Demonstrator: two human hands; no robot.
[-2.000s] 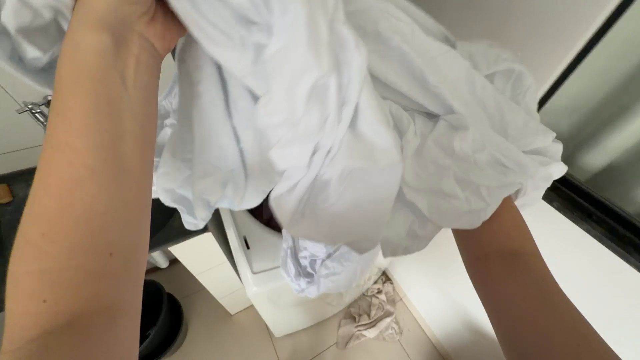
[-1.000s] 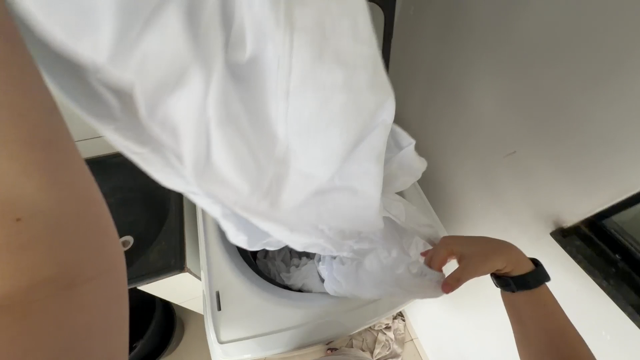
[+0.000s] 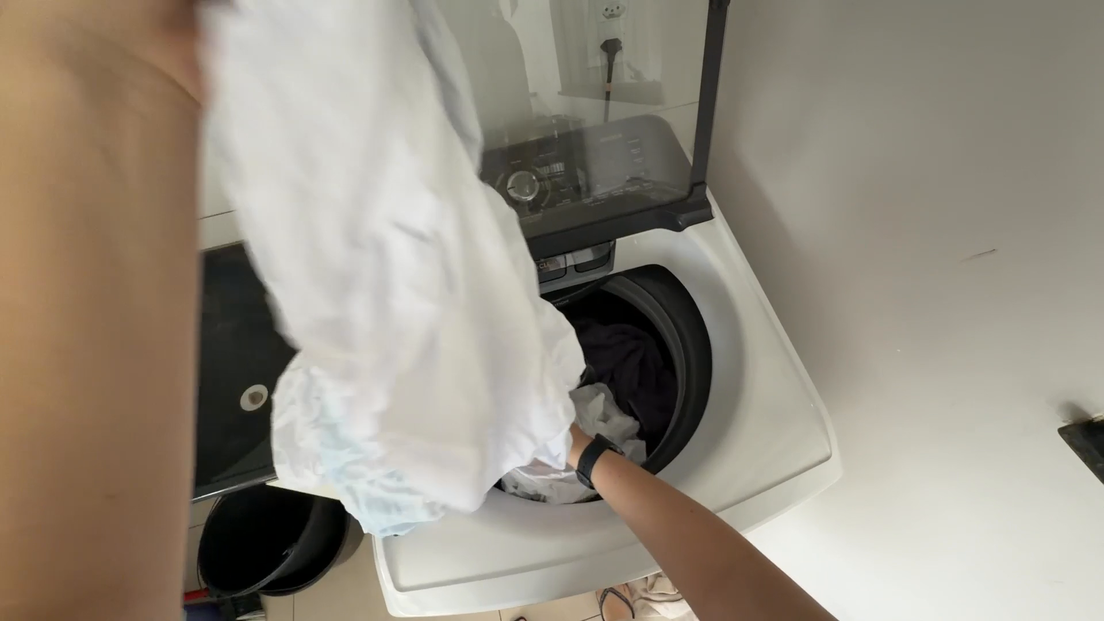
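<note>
A large white cloth [image 3: 388, 259], perhaps a sheet, hangs from near my raised left hand [image 3: 177, 43], which shows only as a blur at the top left; its fingers are cut off or hidden. The cloth's lower end lies over the left part of a white top-loading washing machine [image 3: 759, 405]. My right hand is at the drum opening, its fingers hidden behind the cloth; a black wristband [image 3: 593, 459] shows at the wrist. Inside the drum are dark clothes [image 3: 630, 366] and crumpled white fabric [image 3: 608, 418].
The machine's clear lid [image 3: 595, 95] stands raised before its control panel. A dark sink or counter [image 3: 228, 362] and black buckets [image 3: 259, 535] are at the left. A wall [image 3: 906, 259] rises at the right. Beige cloth [image 3: 660, 597] and a sandalled foot [image 3: 615, 604] show below.
My right hand has moved from holding the cloth's edge beside the drum to the drum opening. The white cloth has shifted left, uncovering dark clothes inside. The view has moved toward the lid.
</note>
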